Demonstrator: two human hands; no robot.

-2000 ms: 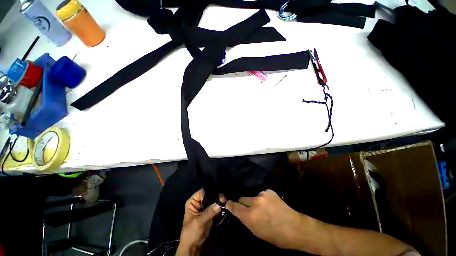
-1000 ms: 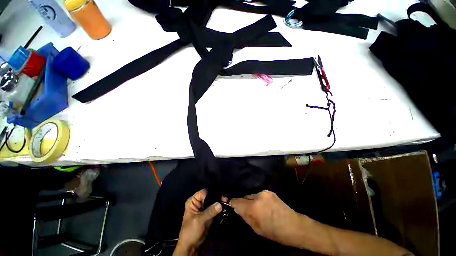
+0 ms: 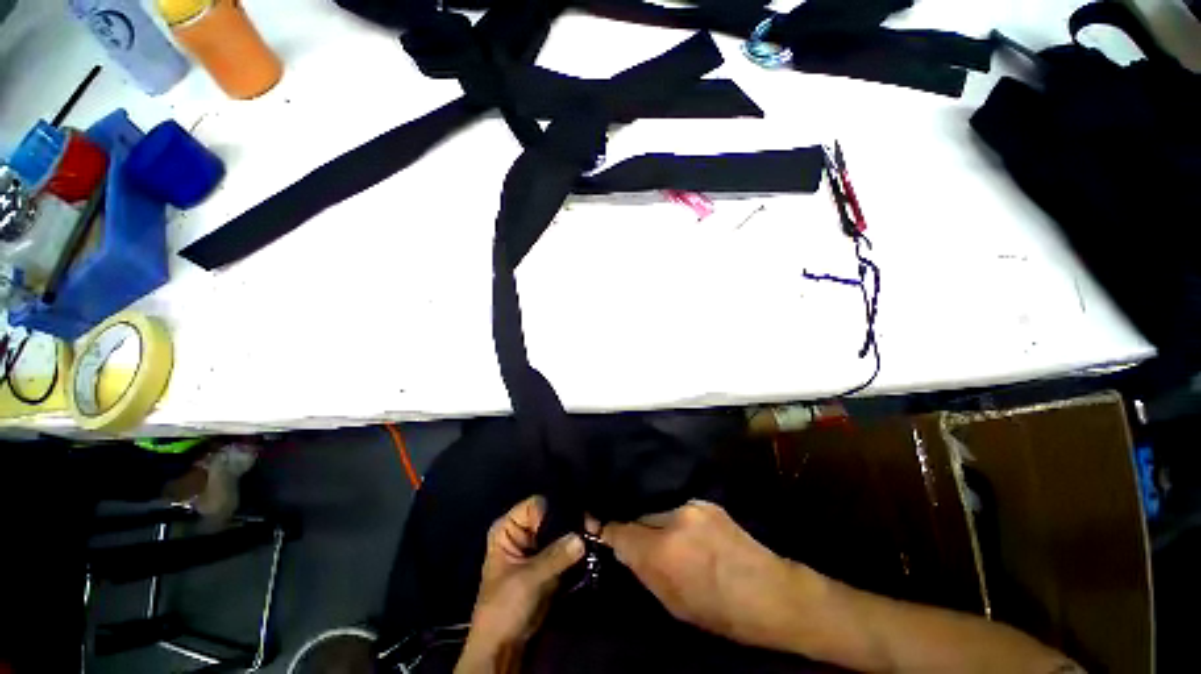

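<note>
A long black strap (image 3: pixel 511 310) runs from the black pile (image 3: pixel 527 79) on the white table down over its front edge to my hands. My left hand (image 3: pixel 518 569) pinches the strap's lower end between thumb and fingers. A small shiny dark fitting (image 3: pixel 591 564) shows at the left fingertips. My right hand (image 3: pixel 674 560) has its fingers closed close beside the left thumb, at the fitting. What the right fingertips pinch is too small and dark to tell.
Thread snips (image 3: pixel 846 191) with a dark cord and a pink object (image 3: pixel 690 203) lie on the table. A blue tray (image 3: pixel 99 283), masking tape (image 3: pixel 121 373), orange bottle (image 3: pixel 224 50) and spray can (image 3: pixel 136 48) are left. Black fabric (image 3: pixel 1106 171) and a cardboard box (image 3: pixel 1054 514) are right.
The hands keep nearly the same hold at the strap's end, with small shifts of the right fingers and the shiny fitting. The whole view has shifted slightly.
</note>
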